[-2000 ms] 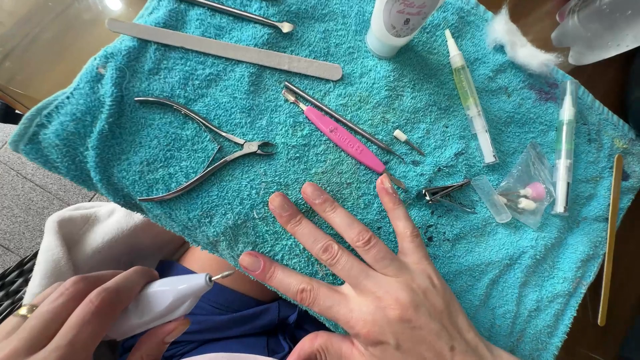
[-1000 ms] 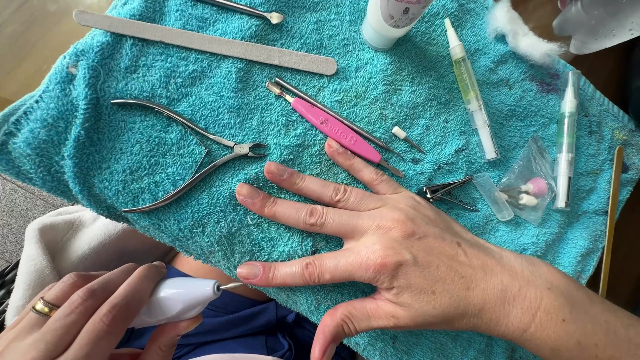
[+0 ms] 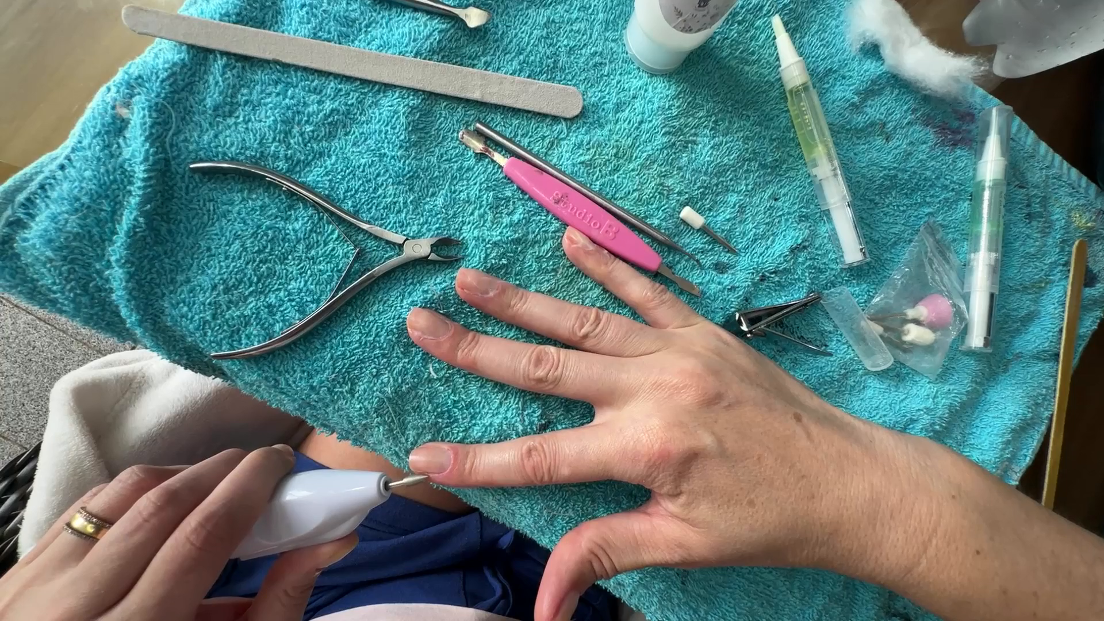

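Note:
My left hand (image 3: 164,535), with a ring on one finger, grips a white electric nail drill (image 3: 323,509). Its metal bit (image 3: 408,481) meets the edge of the index fingertip of my right hand (image 3: 673,405). That right hand lies palm down, fingers spread, on a turquoise towel (image 3: 552,78), holding nothing. Its little fingertip touches a pink-handled cuticle pusher (image 3: 578,211). Beside the pusher lies a thin metal tool (image 3: 561,177). Cuticle nippers (image 3: 418,249) rest left of the fingertips, and a nail clipper (image 3: 776,316) lies near the knuckles.
Along the top are a grey nail file (image 3: 354,62) and a white bottle (image 3: 660,43). To the right lie two clear pens (image 3: 819,147), a small drill bit (image 3: 692,217), a plastic bag of bits (image 3: 923,302), cotton (image 3: 914,52) and a thin yellowish stick (image 3: 1065,371).
My right hand has turned so its fingers point more to the left, and its little finger has come onto the pink pusher. The drill bit now touches the index fingertip.

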